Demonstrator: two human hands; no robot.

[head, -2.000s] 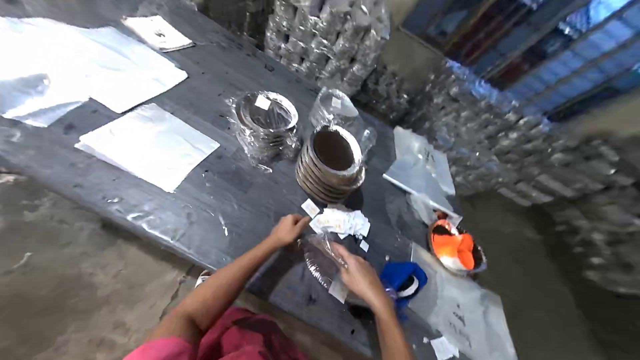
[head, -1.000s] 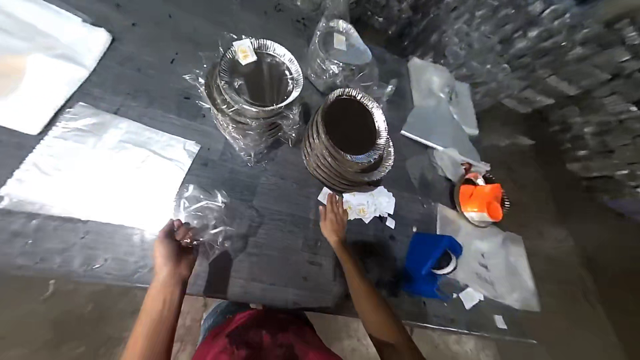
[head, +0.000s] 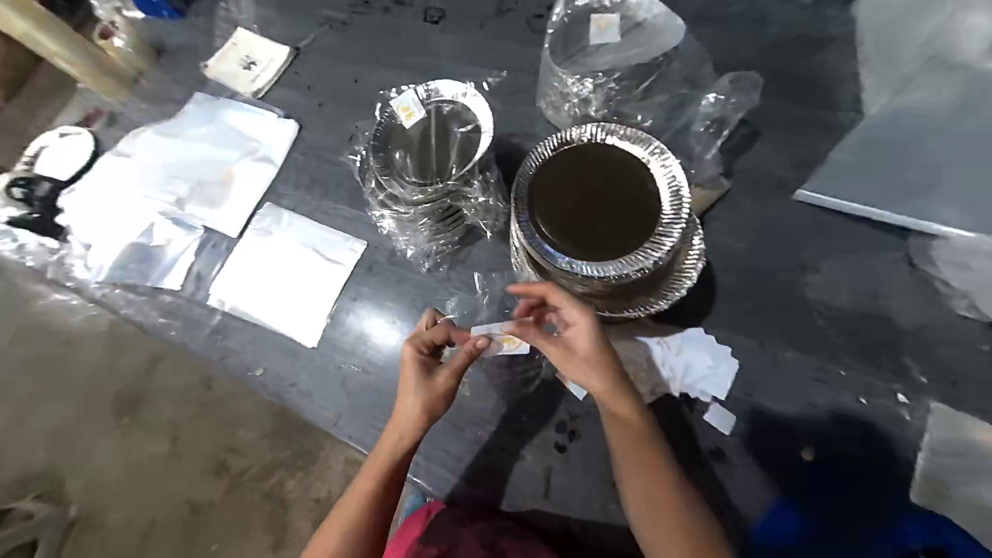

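Note:
My left hand (head: 438, 364) pinches a small white printed label (head: 508, 341) between thumb and fingers, along with what looks like a clear plastic bag (head: 484, 298). The thumb and fingers of my right hand (head: 566, 333) grip the label's other side. Just beyond my right hand stands a stack of round foil plates (head: 678, 174) with dark insides. Left of it is a plastic-wrapped stack of foil plates (head: 469, 116) with a label on top. Loose white labels (head: 694, 364) lie in a pile by my right wrist.
Clear plastic packaging (head: 628, 70) with a label stands behind the foil stack. White sheets or bags (head: 287, 271) lie at the left, near a black-handled object (head: 35, 201). Plastic sheets (head: 907, 147) lie at the right. The dark table's edge (head: 310, 426) runs along the lower left.
My right hand has left the label pile and met my left hand, and both now hold a label. The view has shifted noticeably closer to the table.

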